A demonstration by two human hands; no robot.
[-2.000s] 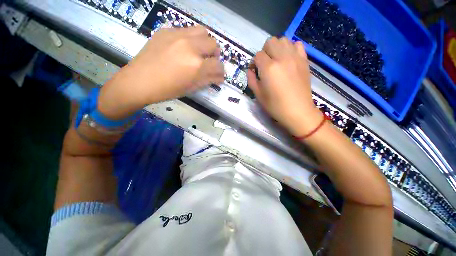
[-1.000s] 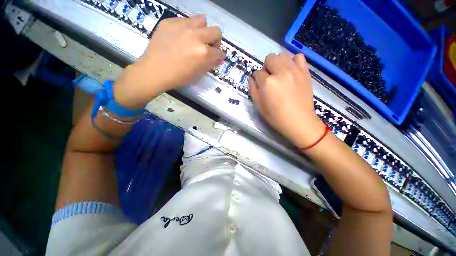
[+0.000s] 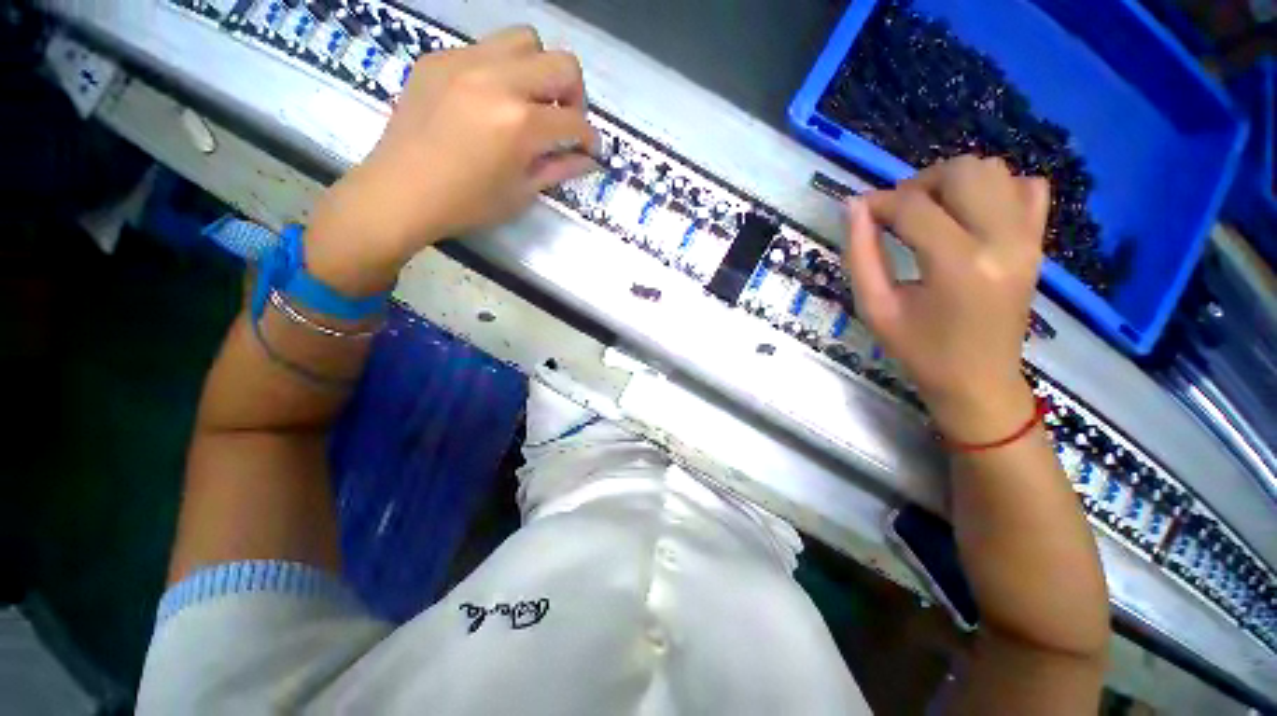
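Note:
A row of circuit board panels (image 3: 672, 224) crowded with small black, silver and blue parts lies along the metal rail. A plain black divider (image 3: 744, 258) sits between two panels. My left hand (image 3: 483, 140) is over the boards at the upper left, fingers curled; a small dark thing shows at its fingertips, too small to name. My right hand (image 3: 959, 280) is over the boards' far edge near the bin, thumb and fingers bent with a gap between them. Whether it holds a small part cannot be told. The blue parts bin (image 3: 1176, 182) holds a heap of loose black parts (image 3: 966, 105).
A dark component strip (image 3: 836, 186) lies beyond the boards. Stray black parts (image 3: 646, 292) lie on the near rail (image 3: 560, 266). Clear tubes (image 3: 1218, 406) are at the right. A dark flat object (image 3: 936, 560) lies at the rail's near edge.
My right hand has moved right, away from the left hand and nearer the bin, with thumb and fingers further apart. My left hand has shifted slightly left. A black divider now shows between the hands.

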